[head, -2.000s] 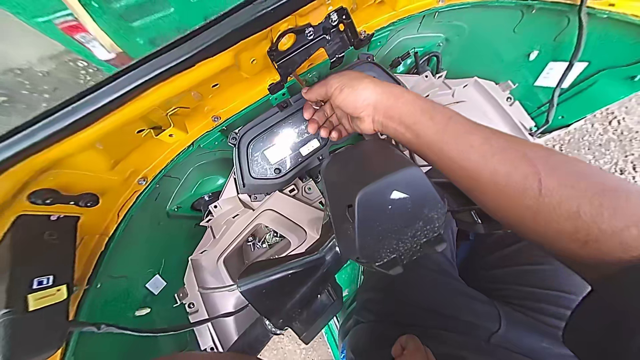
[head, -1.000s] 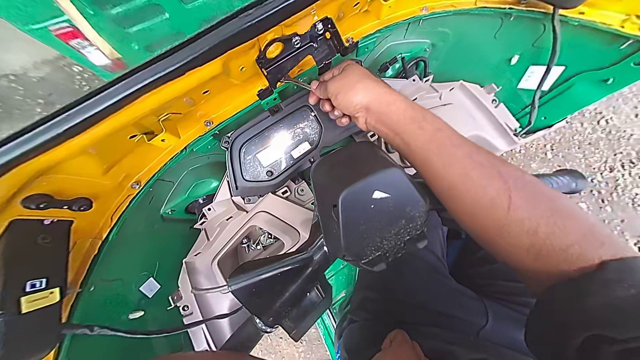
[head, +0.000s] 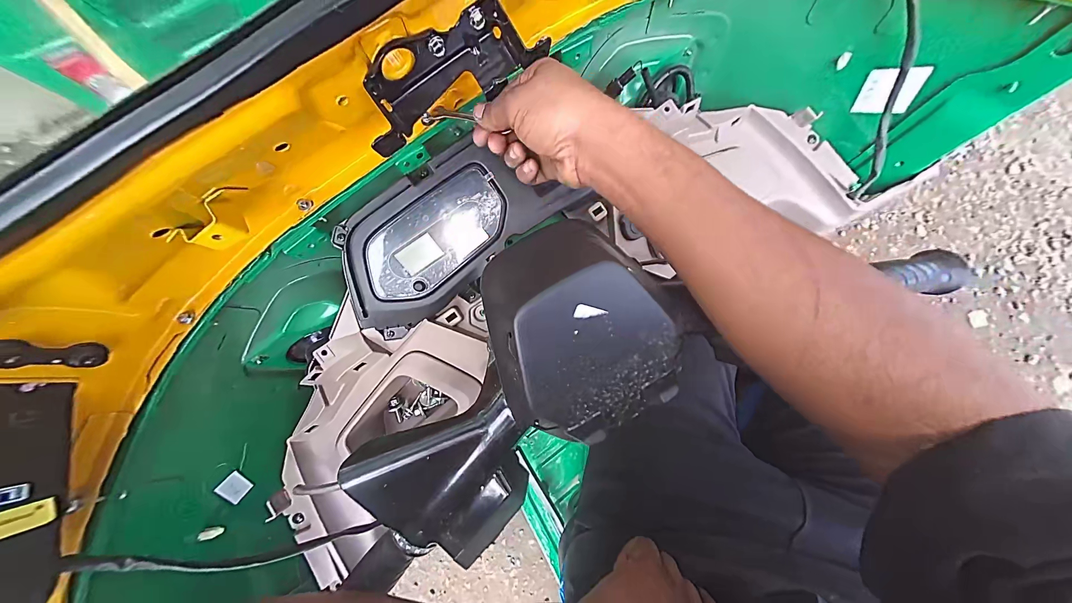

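My right hand (head: 540, 126) grips a thin metal wrench (head: 452, 115), whose far end meets a fastener at the lower edge of the black metal bracket (head: 419, 79). That bracket is fixed to the yellow body panel (head: 276, 117). Just below the hand lies the instrument cluster (head: 435, 234). My left hand (head: 645, 574) shows only in part at the bottom edge, over my dark trousers; whether it holds anything is hidden.
A black handlebar cover (head: 590, 335) stands in the middle. Small screws (head: 416, 404) lie in a pocket of the beige dashboard panel (head: 456, 352). A black cable (head: 226, 559) crosses the lower left, and another (head: 900, 100) hangs at the right.
The wrench in my right hand has swung at the bracket and now points left. The left hand stays low at the bottom edge.
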